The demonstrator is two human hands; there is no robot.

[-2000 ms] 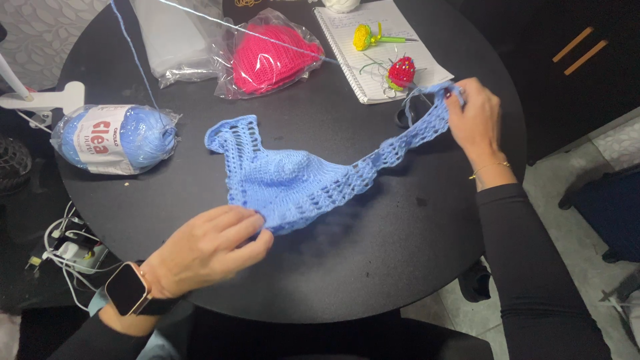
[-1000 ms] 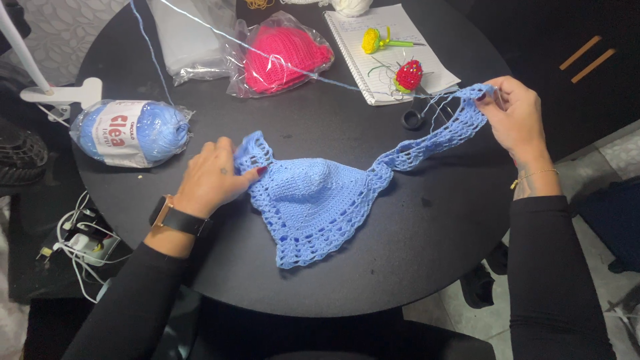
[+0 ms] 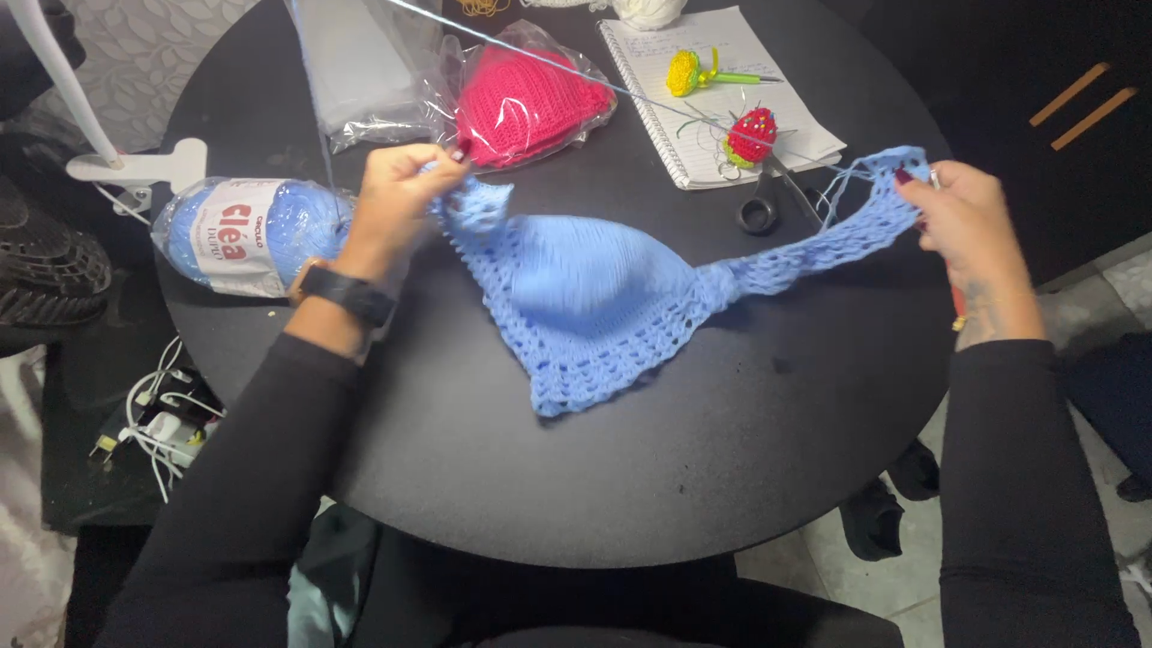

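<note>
A light-blue crocheted piece [image 3: 594,297], with a cup-like middle and an openwork border, is stretched between my hands over the black round table [image 3: 558,504]. My left hand [image 3: 391,202] pinches its upper left corner, slightly blurred. At the end of the narrow strip on the right, my right hand [image 3: 972,234] grips the crochet; a slim tool, partly hidden, shows in that hand. A strand of blue yarn [image 3: 540,56] runs from the strip end up to the top left. The wrapped Círculo Cléa yarn ball [image 3: 256,236] lies just left of my left wrist.
Behind the crochet are a bagged pink crocheted piece [image 3: 531,108], clear plastic bags [image 3: 369,81] and a spiral notebook [image 3: 666,135]. On the notebook lie a yellow flower-topped pen [image 3: 697,74] and a red strawberry pincushion [image 3: 751,135]. Black-handled scissors [image 3: 758,214] sit near the strip. A white clamp [image 3: 144,171] holds the left edge.
My left hand first held the lower edge, then moved to the upper left corner, which is now lifted. The middle of the piece has turned, and its lower point hangs toward me.
</note>
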